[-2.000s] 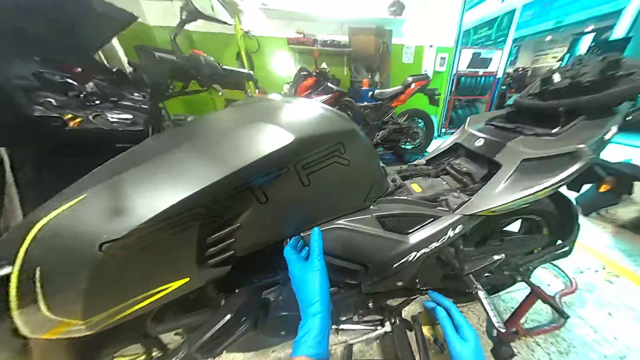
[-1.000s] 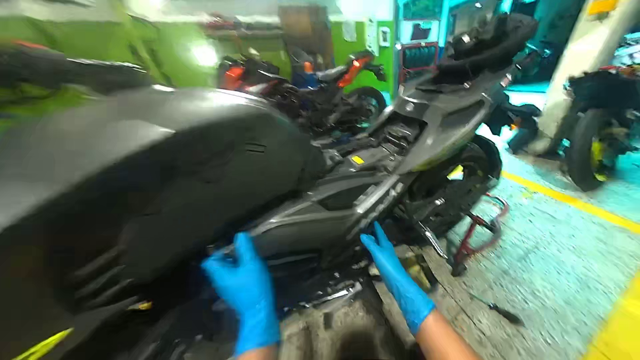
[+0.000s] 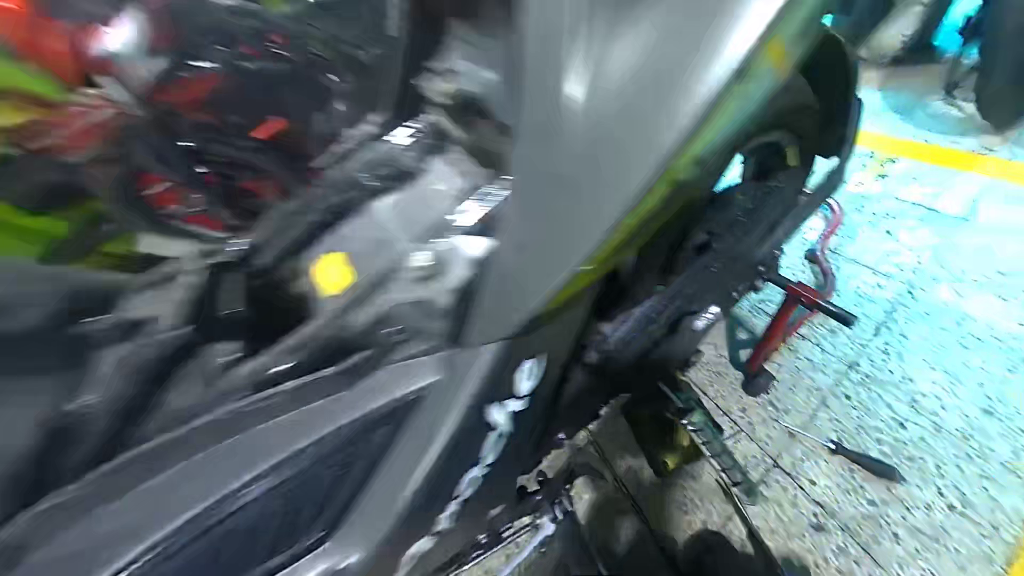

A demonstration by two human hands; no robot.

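Neither my left hand nor my right hand shows in the head view at this moment. A dark grey motorcycle fills the left and middle of the blurred frame. Its tail side panel [image 3: 608,136] has a yellow-green edge stripe, and a lower side cover [image 3: 456,488] bears white lettering. Inside the uncovered seat area [image 3: 384,232] are cables, parts and a yellow spot. The rear wheel [image 3: 768,168] stands behind the panel, at the upper right.
A red paddock stand [image 3: 780,328] is by the rear wheel. A screwdriver [image 3: 868,462] lies on the speckled floor to the right. Another motorcycle, red and black [image 3: 200,144], stands beyond at the upper left. A yellow line [image 3: 944,158] crosses the floor.
Both blue-gloved hands, at the motorcycle's side a second ago, have gone out of view. The view has swung closer to the seat area and rear of the motorcycle.
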